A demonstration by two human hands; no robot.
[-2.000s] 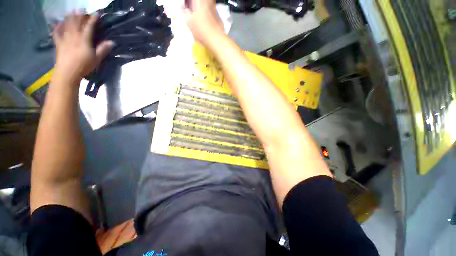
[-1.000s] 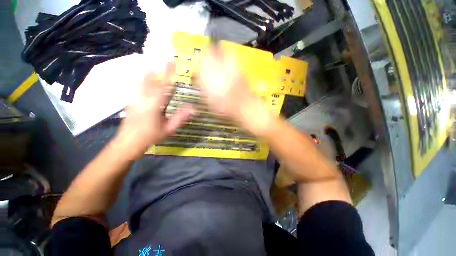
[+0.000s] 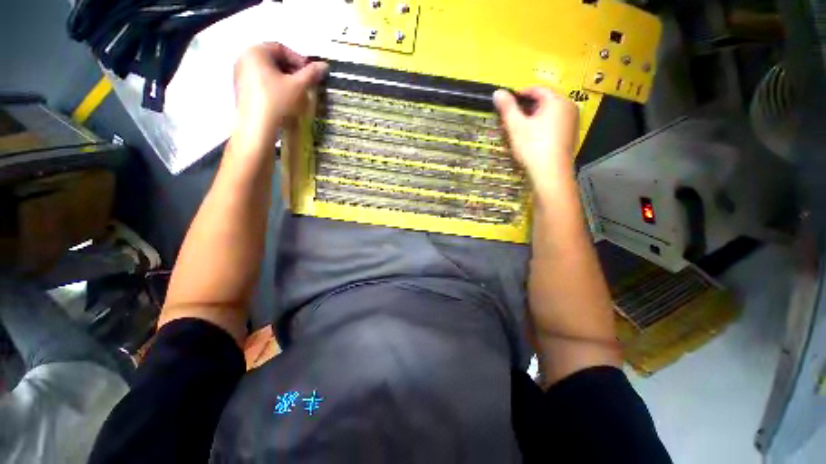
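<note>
A yellow fixture plate with several parallel slots lies at my lap, its flange at the far side. A black zipper with a pale centre line is stretched across the farthest slot. My left hand pinches its left end and my right hand pinches its right end. The slots nearer to me look grey and hold no black strip. Whether the zipper is fully seated in the slot cannot be told.
A heap of black zippers lies on the pale surface at upper left. A pale control box with a lit red switch stands at right, a spare yellow plate below it. Another person's grey clothing shows at lower left.
My hands have come from the zipper heap and far side of the plate to the two ends of the farthest slot, with a zipper now stretched between them. The view has shifted, showing more control box.
</note>
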